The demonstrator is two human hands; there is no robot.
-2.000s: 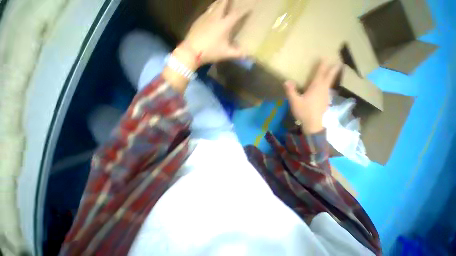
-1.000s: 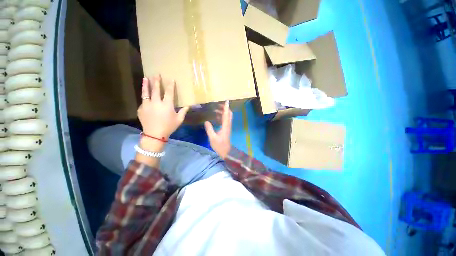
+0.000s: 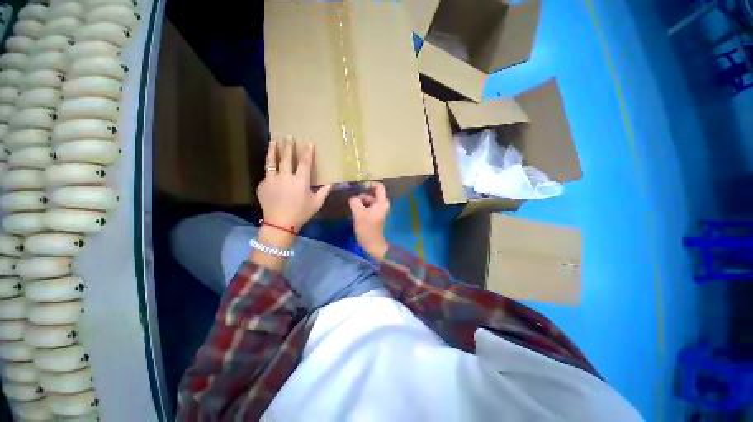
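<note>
A closed brown carton (image 3: 301,91) stands in front of me, with a glossy strip of packing tape (image 3: 351,99) along its top seam. My left hand (image 3: 289,194) lies with spread fingers on the carton's near left corner, the thumb at the near edge. My right hand (image 3: 371,216) is at the near edge, its fingers curled and pinched at the tape's end. The small part between these fingertips is mostly hidden.
Rows of cream oval units (image 3: 78,173) stand on the pale bench (image 3: 120,305) at the left. Open cartons (image 3: 555,124), one with crumpled white plastic (image 3: 499,169), and a closed carton (image 3: 537,260) are at the right. Blue stools (image 3: 714,371) stand at the far right.
The view has swung right-to-left across the scene and steadied. My left hand stays on the carton. My right hand's fingers, apart before, are now curled together at the tape's end.
</note>
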